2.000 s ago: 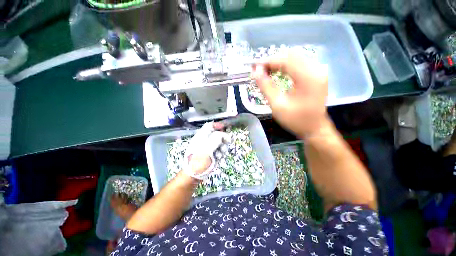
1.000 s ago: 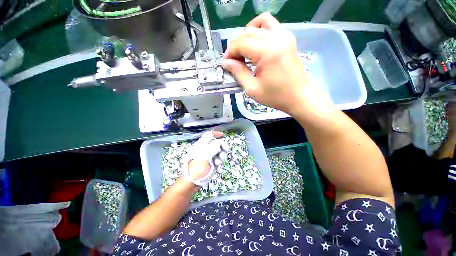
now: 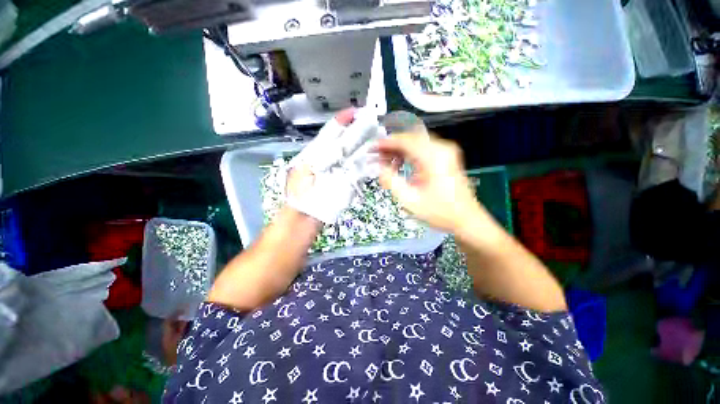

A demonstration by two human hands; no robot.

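My left hand (image 3: 331, 164), in a white glove with a bare fingertip showing, is over the translucent lap tub (image 3: 237, 193). My right hand (image 3: 426, 173) is bare and blurred; its bent fingers meet the gloved fingers above the tub. Whether either hand holds a piece cannot be told. Small white and green pieces (image 3: 363, 217) fill the lap tub below the hands. The assembly machine (image 3: 331, 59) stands behind, its arm cut off by the top edge.
The pale output tub (image 3: 584, 93) with white and green pieces stands on the bench at the upper right. A smaller tub (image 3: 150, 272) of pieces is at the lower left. A red crate (image 3: 550, 217) is under the bench. Another person's dark sleeve (image 3: 667, 225) shows at the right.
My right hand has come down from the machine arm to my left hand. My left hand has risen off the pieces. The view has tilted down, so the bench things sit higher.
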